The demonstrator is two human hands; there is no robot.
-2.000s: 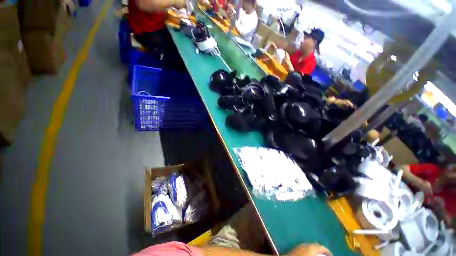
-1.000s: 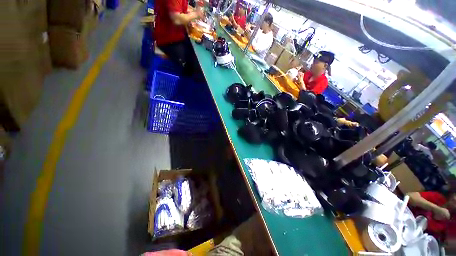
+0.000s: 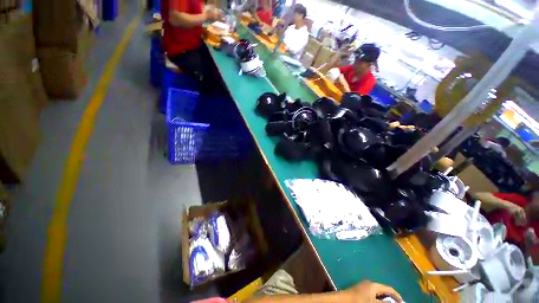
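Observation:
My left hand (image 3: 367, 292) is at the bottom edge, over the green bench top (image 3: 354, 260). Its curled fingers are on a small white part with a dark edge (image 3: 388, 298), mostly cut off by the frame. My right hand is not in view. A clear bag of small white fittings (image 3: 334, 210) lies flat on the bench ahead of the hand. White housings (image 3: 454, 251), some with slim sticks projecting, are heaped to the right.
Glossy black housings (image 3: 360, 139) are heaped behind the bag. A slanted metal post (image 3: 461, 106) crosses the right side. An open carton (image 3: 186, 254) and blue crate (image 3: 182, 142) stand on the floor at left. Red-shirted workers sit along the line.
My left hand, out of view one second ago, shows again at the bottom edge with a white part at its fingers. The camera view has shifted slightly; the heaps and bag look unchanged.

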